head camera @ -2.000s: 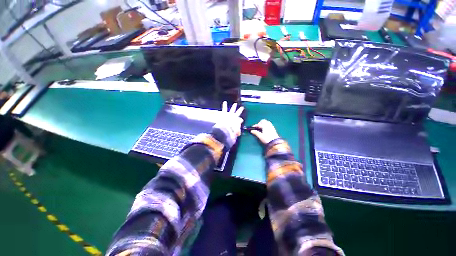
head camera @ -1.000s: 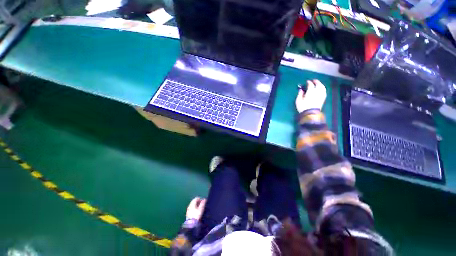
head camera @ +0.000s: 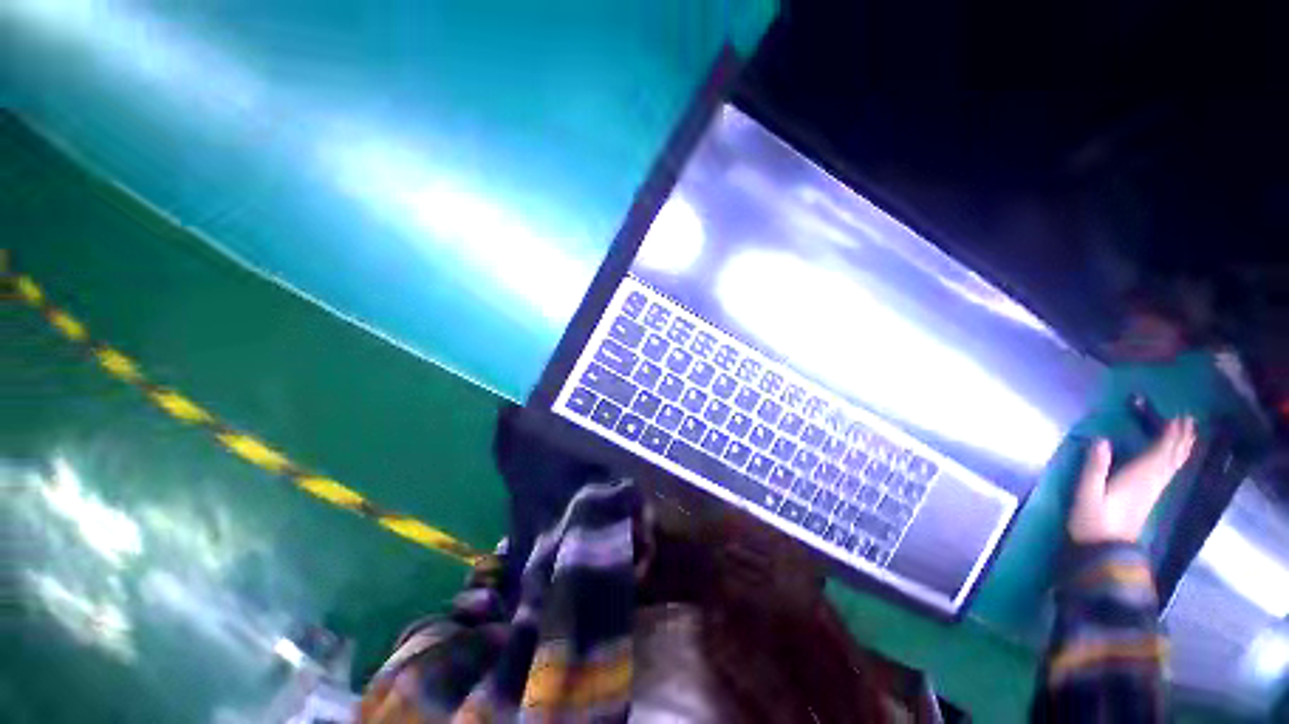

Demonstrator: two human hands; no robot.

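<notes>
A dark grey laptop (head camera: 763, 410) lies open in front of me, tilted in the view, with strong glare on its deck. Its screen (head camera: 961, 156) is dark at the top right. My right hand (head camera: 1128, 488) is to the right of the laptop, over the green bench, with thumb and fingers apart. A small dark stick (head camera: 1145, 413) is just beyond its fingertips; I cannot tell whether it touches them. My left hand is not visible; only a plaid sleeve shows at the bottom. The picture is blurred.
The green bench top (head camera: 424, 170) stretches to the left, with its front edge running diagonally. Part of a second laptop (head camera: 1230, 601) shows at the right edge. Green floor with yellow-black tape (head camera: 255, 453) lies at the lower left.
The view has swung down and left and tilted, and the laptop appears larger. My left hand has left the laptop deck and gone out of sight. My right hand's fingers have spread.
</notes>
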